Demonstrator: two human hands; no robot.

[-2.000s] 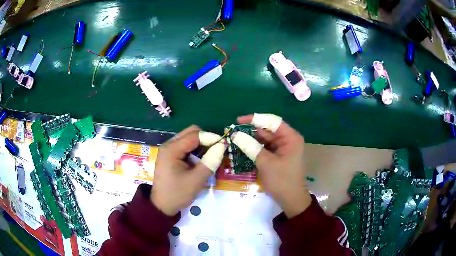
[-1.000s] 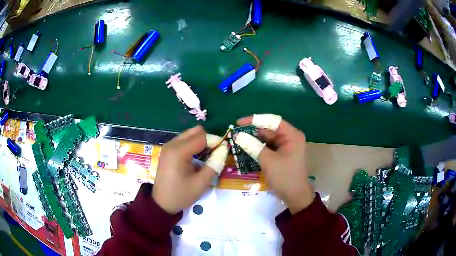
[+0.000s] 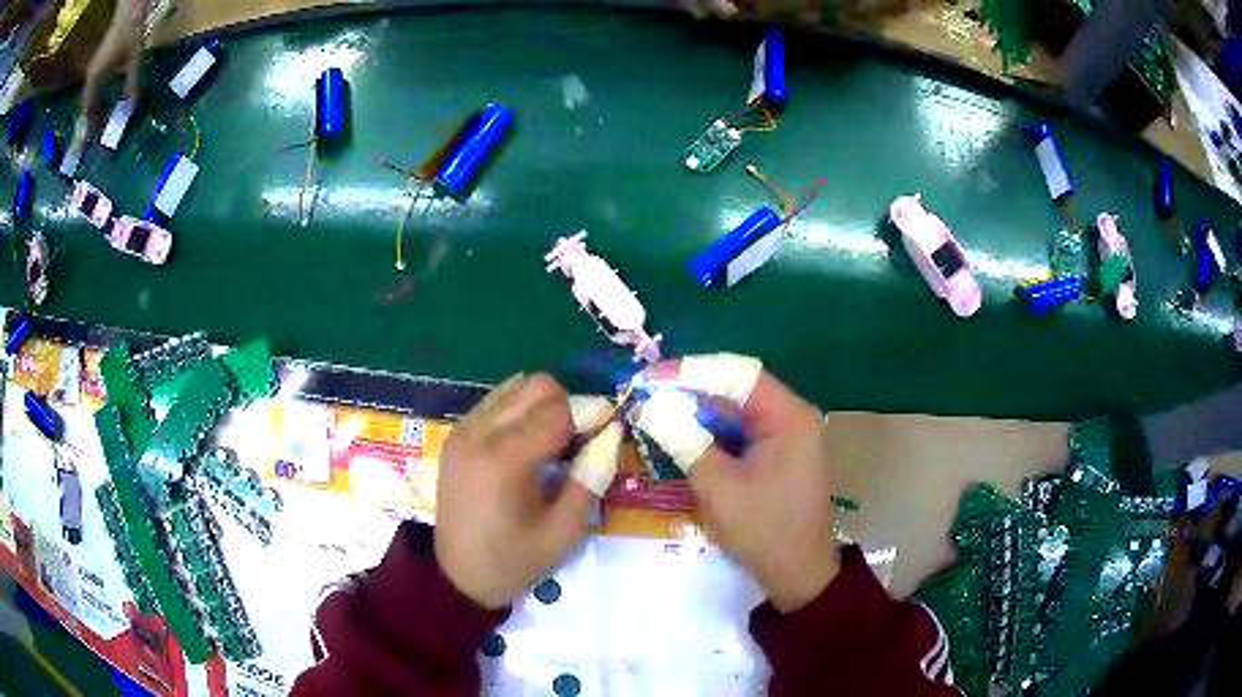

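Note:
My left hand (image 3: 524, 470), with cream finger cots, pinches thin battery leads (image 3: 602, 430) between thumb and forefinger. My right hand (image 3: 756, 470), also in finger cots, holds a green circuit board (image 3: 663, 460), mostly hidden under its fingers. The fingertips of both hands meet at the board's top edge, where the leads end; whether the plug is in cannot be told. Something blue and blurred shows by the right fingers. The hands are over the printed carton sheet (image 3: 613, 599), near the belt's edge.
The green conveyor belt (image 3: 450, 313) carries blue batteries (image 3: 474, 150), pink car-shaped housings (image 3: 606, 293) and a small wired board (image 3: 712, 146). Board strips lie piled at left (image 3: 170, 504) and on cardboard (image 3: 885, 456) at right (image 3: 1056, 572). Another person's hand (image 3: 116, 55) is at the top left.
Items on the belt have moved to the right. My right fingers have closed over the board, which shows less now. Another person's hand has appeared at the top left.

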